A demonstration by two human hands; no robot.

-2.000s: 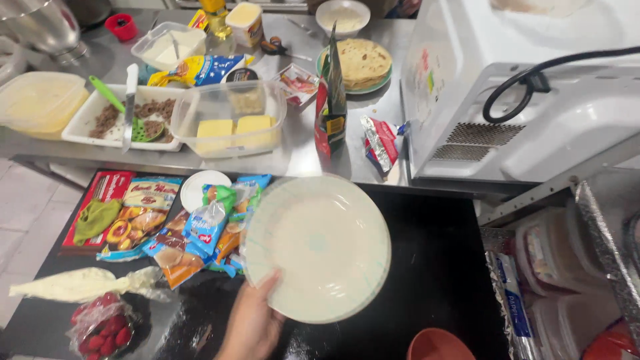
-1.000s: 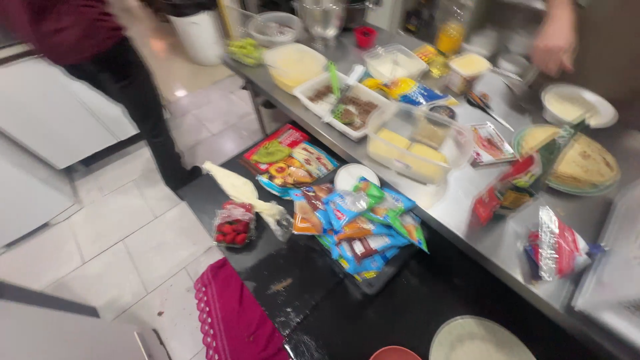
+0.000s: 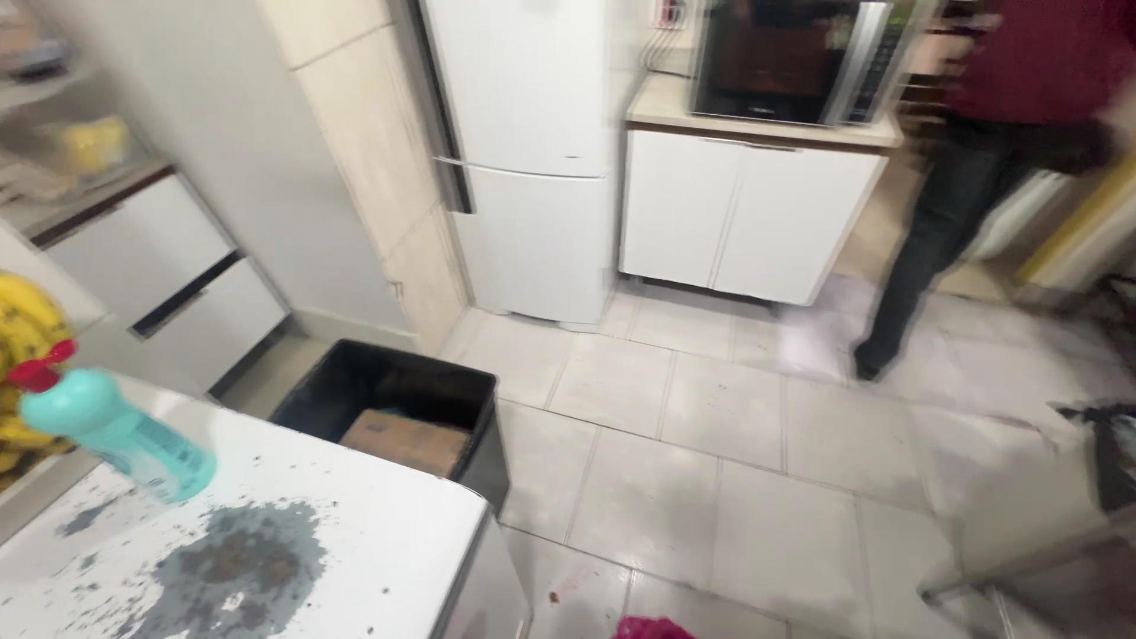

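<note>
Neither of my hands shows in the head view, so what they hold or touch is hidden. At the lower left, a teal squeeze bottle with a red cap [image 3: 124, 435] stands on a white surface with worn, stained patches [image 3: 382, 532]. Yellow bananas [image 3: 31, 324] lie behind the bottle at the left edge. A bit of magenta cloth [image 3: 652, 628] shows at the bottom edge.
A black bin [image 3: 390, 373] with cardboard [image 3: 408, 441] inside stands beyond the white surface. Farther back are a white refrigerator [image 3: 532, 222] and a white cabinet [image 3: 745, 213] bearing a microwave [image 3: 772, 62]. A person in dark trousers [image 3: 932, 222] stands on the tiled floor [image 3: 763, 444] at right.
The view has swung far left, away from the table with food packets. My hand, on a pale plate two seconds ago, is out of view now.
</note>
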